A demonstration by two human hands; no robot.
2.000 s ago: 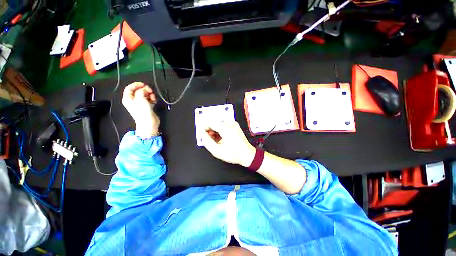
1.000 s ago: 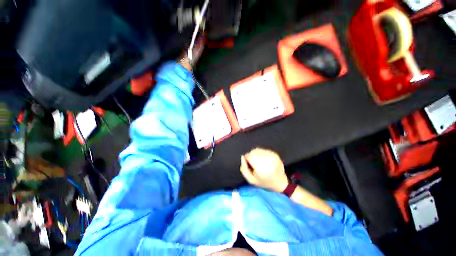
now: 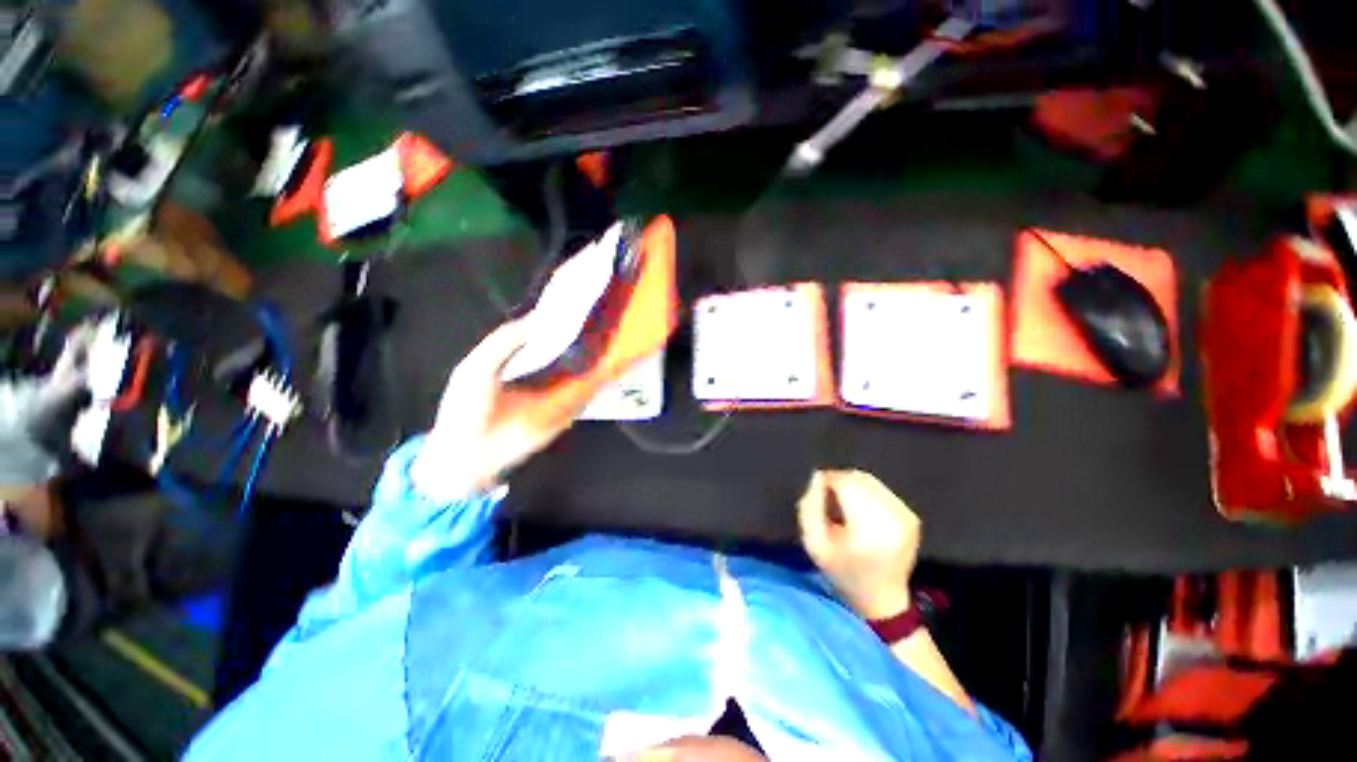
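Note:
My left hand (image 3: 484, 414) holds a white device unit (image 3: 567, 305) together with an orange-red foam pad (image 3: 643, 310), tilted above the bench. Another white unit (image 3: 633, 393) lies on the black mat, partly hidden beneath them. Two more units, one at the centre (image 3: 756, 347) and one to its right (image 3: 923, 351), lie on red pads with their round feet up. My right hand (image 3: 863, 533) is curled near the bench's front edge, away from the units; nothing shows in it.
A label printer (image 3: 595, 75) stands behind. A black mouse (image 3: 1116, 322) on a red pad and a red tape dispenser (image 3: 1253, 380) are at right. A barcode scanner (image 3: 357, 365) and blue cables (image 3: 265, 447) lie left. Parts of another person show at far left.
My left hand reached toward the back, then came back holding a unit and pad. My right hand left the unit it was on and moved right. The view swung right and back.

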